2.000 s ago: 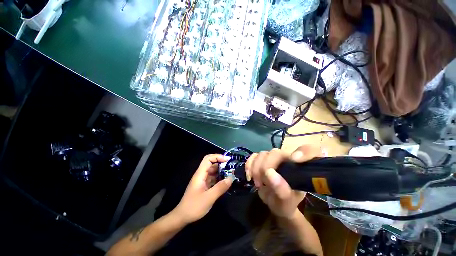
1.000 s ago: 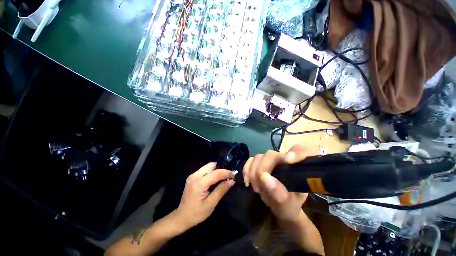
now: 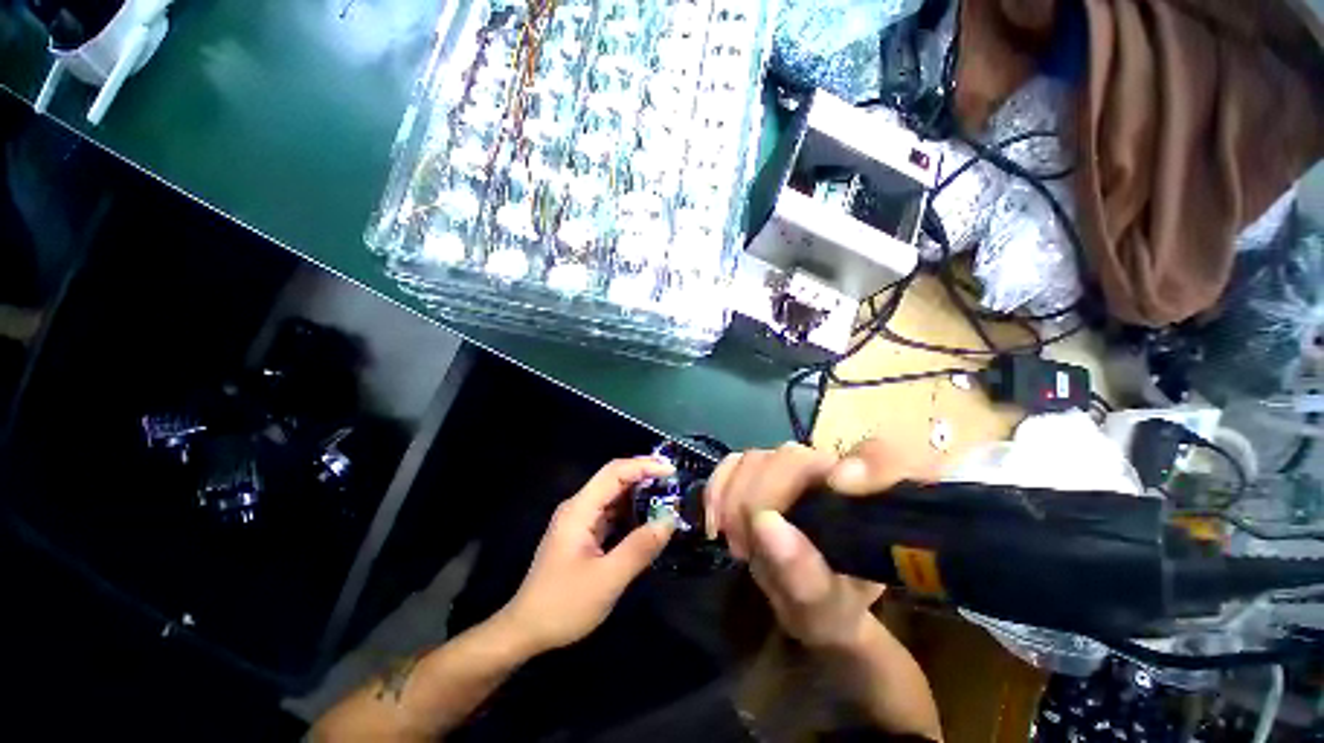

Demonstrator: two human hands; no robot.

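A round black plastic housing [image 3: 694, 462] is at the bench edge, over the lap. My left hand [image 3: 581, 559] holds it from the left, with the thumb and fingers at a small silver-white part [image 3: 664, 508] inside it. My right hand [image 3: 796, 530] is wrapped around the front of the black electric screwdriver [image 3: 1002, 549], which has an orange-yellow label. The driver's front end points left into the housing. The tip and any screw are too dark and small to make out.
Stacked clear blister trays [image 3: 559, 312] hold silver-white parts with coloured leads. The screw feeder [image 3: 857, 261] stands right of them, with black cords, an adapter [image 3: 1043, 383], clear bags and a brown cloth [image 3: 1162, 160] beyond. A black crate [image 3: 421, 501] with dark housings is at left.
The housing was turned between the frames, and my left fingers have moved from its lower edge back around it. The driver's rear has swung slightly downward. My right hand keeps its grip.
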